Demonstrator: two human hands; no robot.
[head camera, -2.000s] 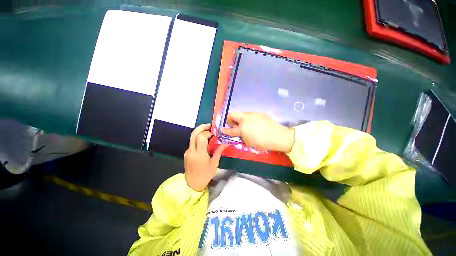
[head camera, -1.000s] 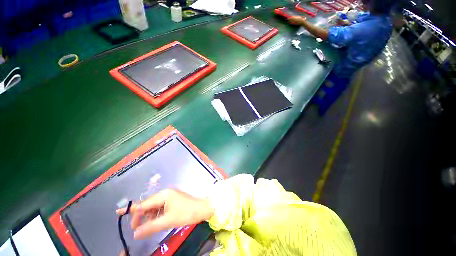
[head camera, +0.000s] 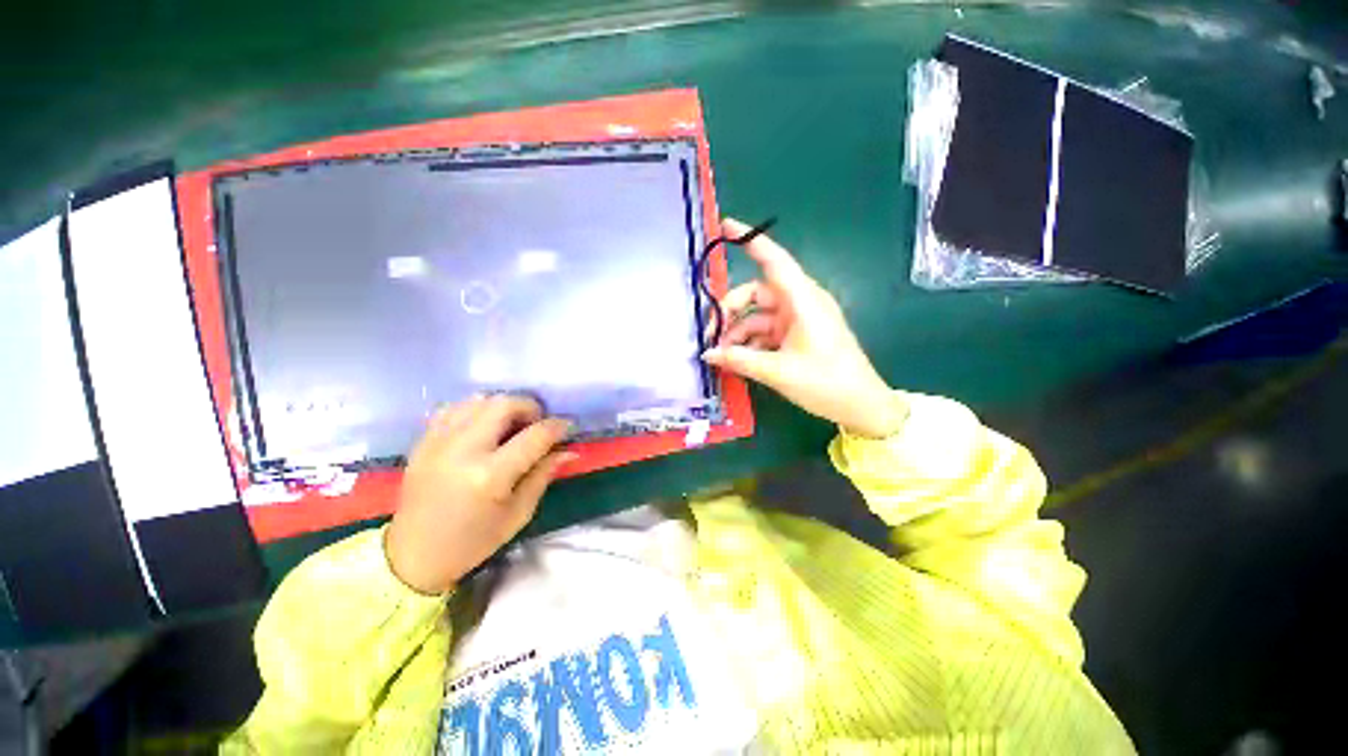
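A grey, shiny laptop lid (head camera: 355, 318) with a dark rim lies in a red tray (head camera: 204, 281). My right hand (head camera: 798, 328) is at the lid's right edge and holds a thin, curled black adhesive strip (head camera: 713, 281) between thumb and fingers; the strip's upper end sticks out to the right past the tray. My left hand (head camera: 476, 480) rests on the lid's near edge, left of my right hand, with its fingertips bent. Whether anything is under its fingers cannot be told. Straight black strips lie along the lid's left, right and far edges.
Two strip sheets, part white and part black, lie left of the tray, the nearer one (head camera: 141, 355) touching it. Black spare strip sheets (head camera: 1124, 185) with a white stripe lie on crinkled clear plastic (head camera: 931, 141) at the right. The green belt's (head camera: 828, 126) near edge borders a dark floor.
The view swung right, then back over the lid. My right hand has moved from the lid's near left area to its right edge and holds a curled strip. My left hand is now on the near edge.
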